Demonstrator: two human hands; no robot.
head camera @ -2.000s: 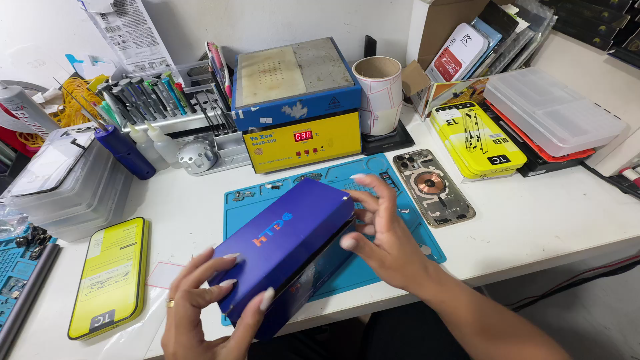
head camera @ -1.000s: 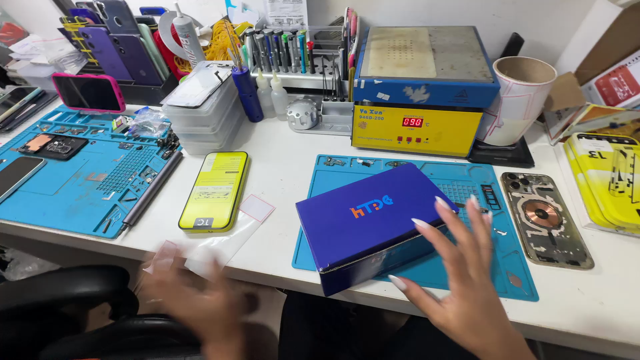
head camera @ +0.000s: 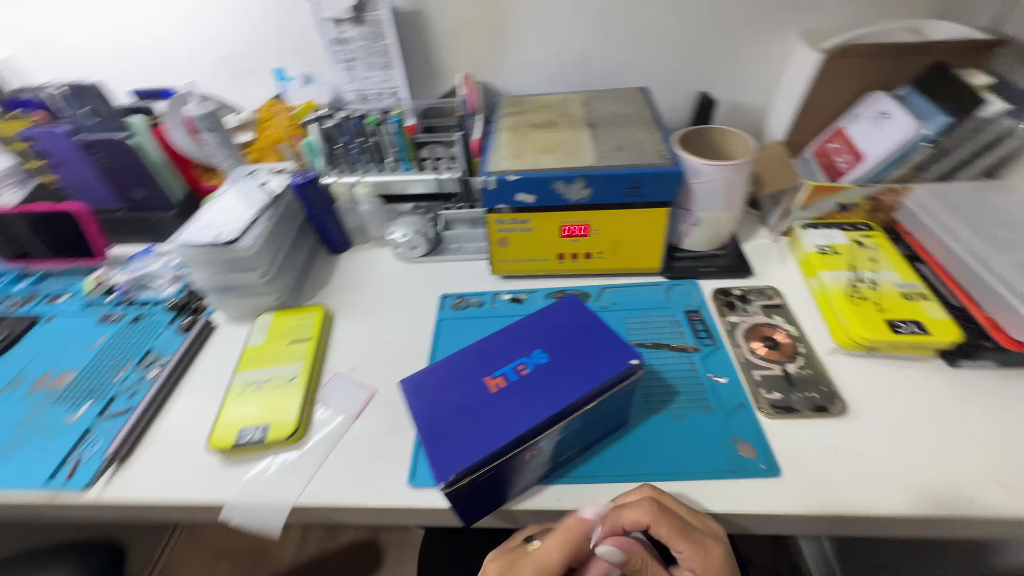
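A dark blue cardboard box (head camera: 520, 384) with orange and light blue lettering lies at an angle on the blue silicone repair mat (head camera: 704, 448). My left hand (head camera: 544, 548), with a ring on one finger, and my right hand (head camera: 668, 532) are together at the table's front edge, just below the box. Their fingers touch each other, and neither is on the box. Whether something small sits between them cannot be seen. Tweezers (head camera: 666, 347) rest on the mat right of the box. Beside the mat lies an opened phone back housing (head camera: 776, 352) with a copper coil.
Left of the box are a yellow phone-shaped case (head camera: 272, 376) and a clear plastic sleeve (head camera: 288, 464) overhanging the edge. Behind stand a yellow-and-blue heating station (head camera: 580, 240), a paper cup (head camera: 714, 188) and stacked plastic containers (head camera: 248, 256). More yellow cases (head camera: 876, 288) lie at right.
Both hands held the box two seconds ago; they have let go and come together at the front edge. One second ago the left was away at the left and the right near the box.
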